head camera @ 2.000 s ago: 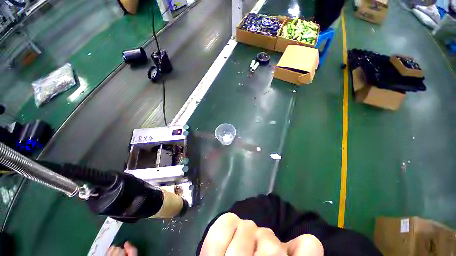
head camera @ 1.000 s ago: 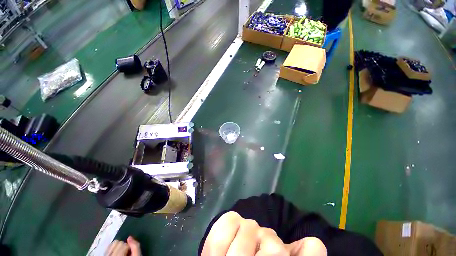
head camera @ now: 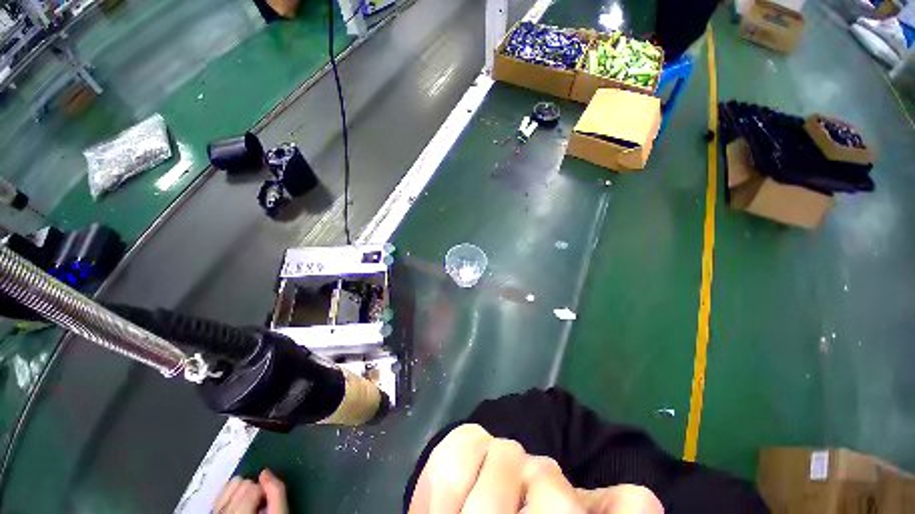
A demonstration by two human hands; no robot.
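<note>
My right hand [head camera: 522,480] is a curled fist at the bottom centre, cut off by the lower edge; whether it holds anything is hidden. My left hand [head camera: 251,496] shows only partly at the bottom left edge, fingers bent, its grip out of view. The electric screwdriver [head camera: 291,387], black with a tan nose, hangs at a slant from a ribbed metal hose [head camera: 95,309], untouched by either visible hand. Its nose overlaps the near end of the white screw feeder [head camera: 336,263]. Small shiny specks lie on the green bench [head camera: 502,351] below the nose.
A clear plastic cup [head camera: 466,265] stands right of the feeder. Black housings [head camera: 289,169] lie on the conveyor [head camera: 391,110]. Cartons of blue parts [head camera: 542,47] and green parts [head camera: 622,62] stand at the far end, near a closed-looking carton [head camera: 614,129]. A clear bag [head camera: 128,154] lies across the line.
The black housings on the conveyor have moved towards the lower left. The view has shifted slightly, so the bench things sit further right. Both hands look nearly unchanged; slightly more of the left one shows.
</note>
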